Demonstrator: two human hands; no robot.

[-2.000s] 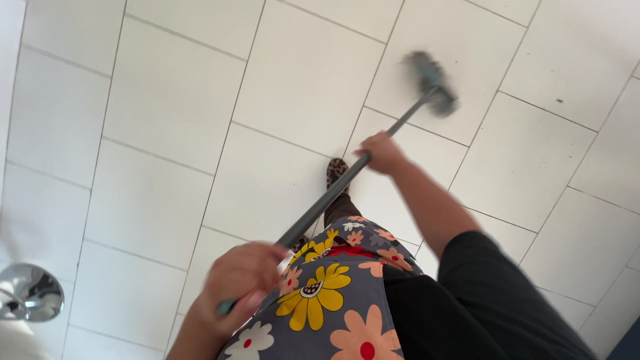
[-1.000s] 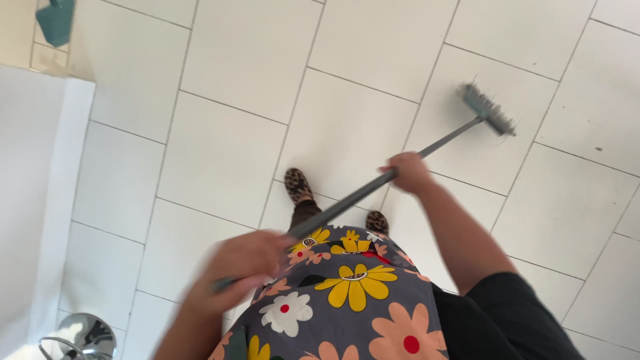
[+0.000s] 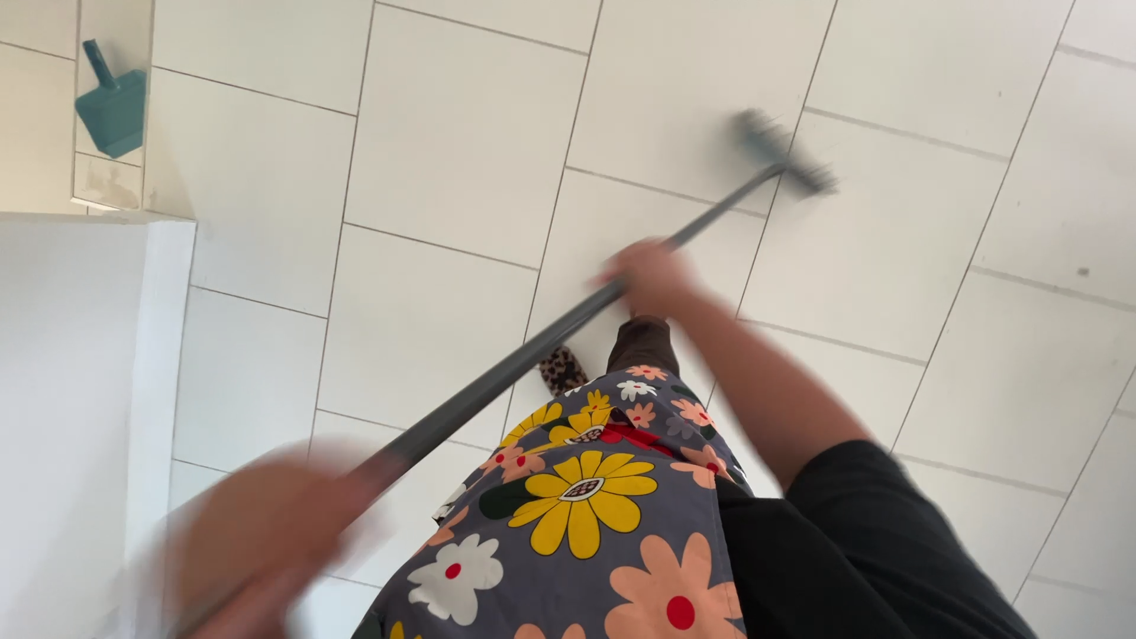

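Note:
A push broom with a long grey handle [image 3: 497, 377] slants from the lower left to the upper right. Its bristled head [image 3: 781, 153], blurred, is on the white tiled floor [image 3: 444, 133]. My left hand [image 3: 275, 524], strongly blurred, is closed around the handle near its upper end at the lower left. Farther down the shaft, my right hand [image 3: 652, 277] grips it, also blurred. Below the handle is a grey apron [image 3: 568, 568] with large flowers, and a leopard-print shoe [image 3: 563, 371] shows beside it.
A teal dustpan [image 3: 115, 111] lies at the upper left, beyond the end of a white partition [image 3: 169, 355]. A small dark speck [image 3: 1083, 272] lies on the tiles at the right. Part of the floor is hidden by the apron and arms.
The broom head has moved across the tiles, with both hands staying on the handle. The view has shifted, and the dustpan, only partly visible one second ago, now shows more fully.

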